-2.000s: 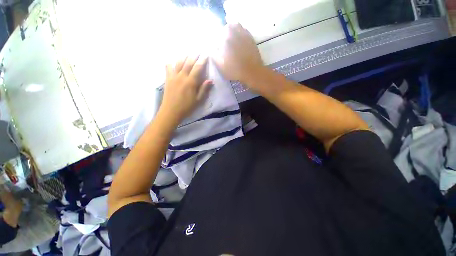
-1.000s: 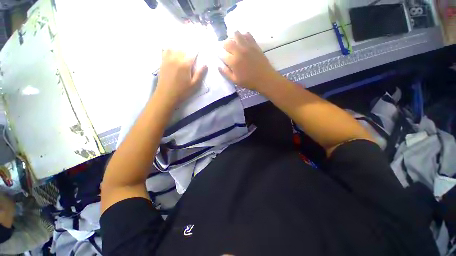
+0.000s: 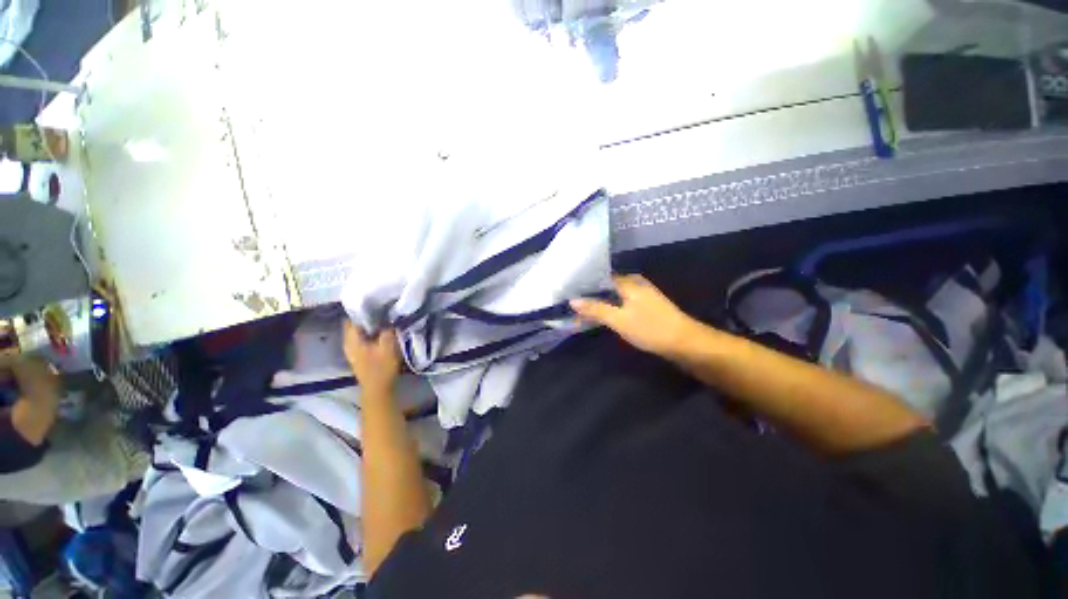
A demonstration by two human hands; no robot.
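Note:
The grey garment body (image 3: 515,252) with dark stripes lies over the front table edge below the machine and hangs down towards my lap. My left hand (image 3: 375,351) grips its bunched left side at the table edge. My right hand (image 3: 638,314) pinches its right edge at a dark stripe. The presser foot area (image 3: 603,53) of the sewing machine is at the top, washed out by lamp glare. The upper part of the cloth fades into the glare, so its far edge cannot be made out.
The edge ruler (image 3: 750,193) runs along the front of the table. Blue-green thread snips (image 3: 878,117) and a dark tray or phone (image 3: 966,91) lie right of the needle. Garment bundles (image 3: 258,491) are heaped below left and at right. Another person's hand (image 3: 33,398) shows at far left.
Both hands have moved from beside the needle down to the front table edge and taken hold of the garment's two sides. The view has shifted, so the machine sits farther right.

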